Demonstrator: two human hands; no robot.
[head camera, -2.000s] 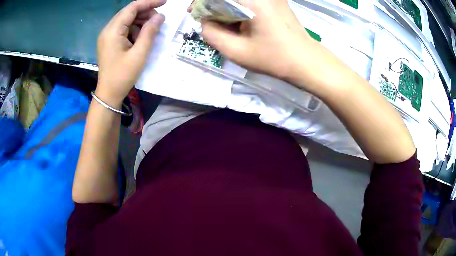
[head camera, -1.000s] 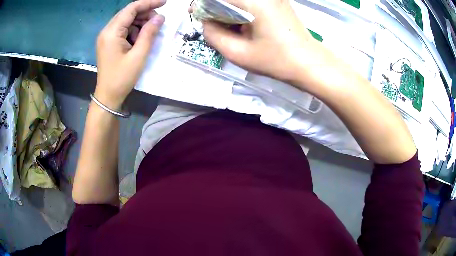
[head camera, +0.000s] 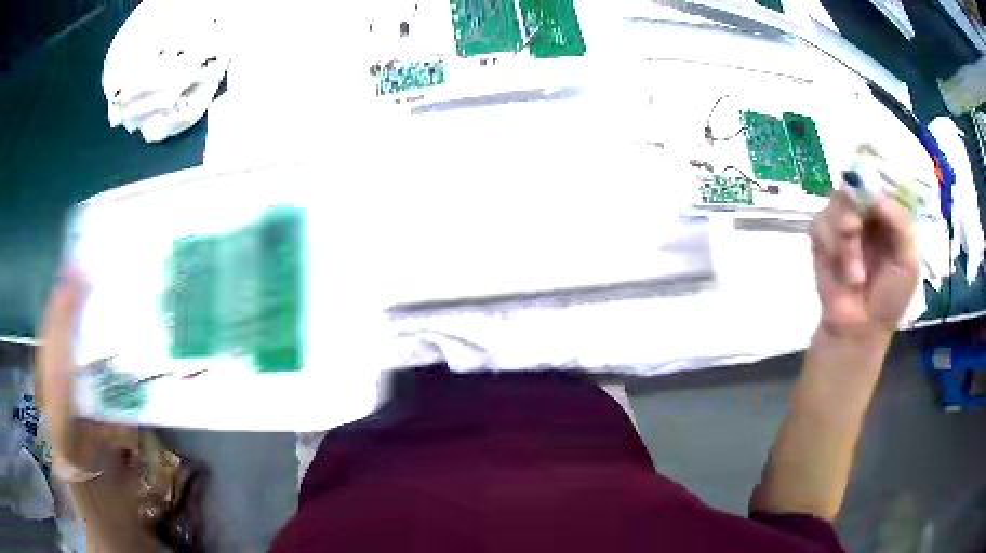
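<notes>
My left hand (head camera: 63, 362) holds the left edge of a white housing (head camera: 346, 378) at the far left; hand and housing are blurred. The housing is raised and overhangs the bench's front edge. It bears two green boards, a main circuit board (head camera: 195, 297) and a second board (head camera: 279, 290), and a small circuit board (head camera: 117, 391) at its near left corner. My right hand (head camera: 865, 254) is at the right, closed around a pale, yellowish glue tube (head camera: 892, 186) whose dark nozzle points up and left.
A housing with boards (head camera: 770, 146) lies at the right, another (head camera: 484, 27) at the top middle. A white crumpled pile (head camera: 162, 70) is at the upper left. The blue glue gun (head camera: 943, 173) lies at the right edge. White cloth (head camera: 627, 346) hangs at the bench's front edge.
The view has shifted. The housing has been lifted to the left in my left hand, which was beside it before. My right hand has moved far right with the glue tube.
</notes>
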